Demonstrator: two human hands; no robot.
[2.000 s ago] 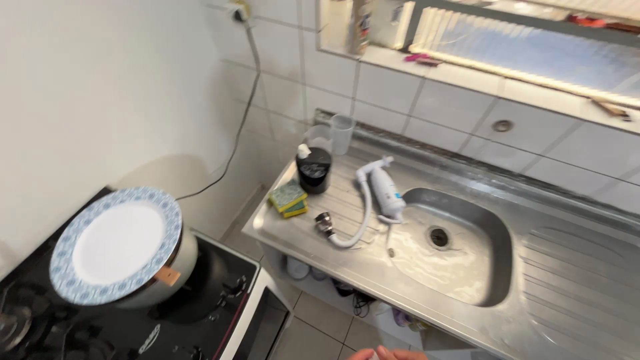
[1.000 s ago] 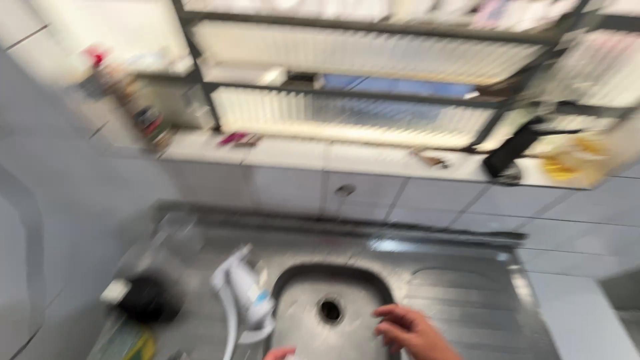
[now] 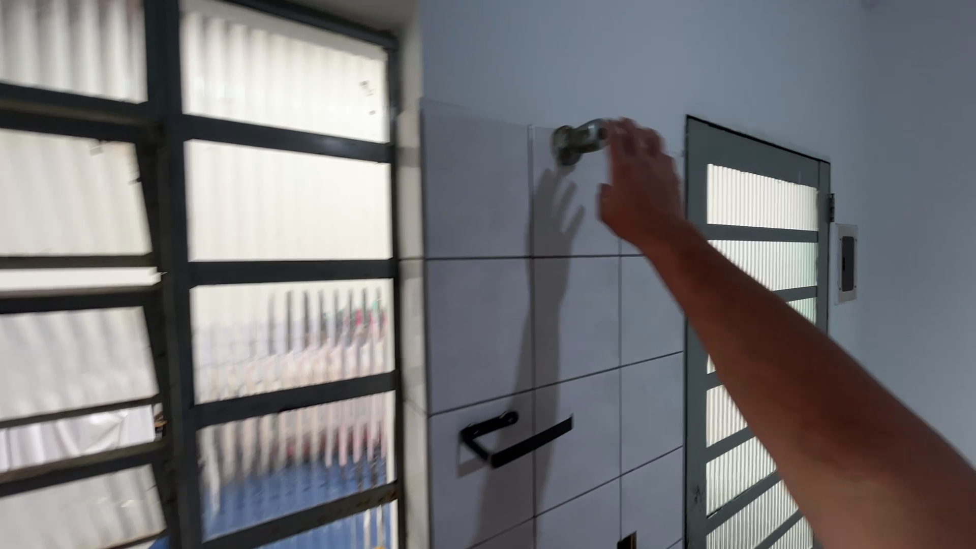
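My right hand (image 3: 642, 179) is raised at the upper middle of the view, its forearm coming in from the lower right. The fingers are at the outer end of a metal wall valve (image 3: 581, 140) mounted near the top of the white tiles. Motion blur hides whether they touch it or stop just short. The hand's shadow falls on the tiles to the left of it. Lower on the same wall is a black metal holder bar (image 3: 531, 444). My left hand is out of view.
A dark metal-framed window (image 3: 292, 271) with ribbed glass panes fills the left side. Right of the tiles stands a grey metal door (image 3: 762, 232) with ribbed glass, and beside it a small wall-mounted panel (image 3: 847, 263). A wall box opening (image 3: 627, 540) shows at the bottom edge.
The view has swung up and right, from the sink to the wall beside the window. My right hand, over the sink a second ago, is now up by the valve.
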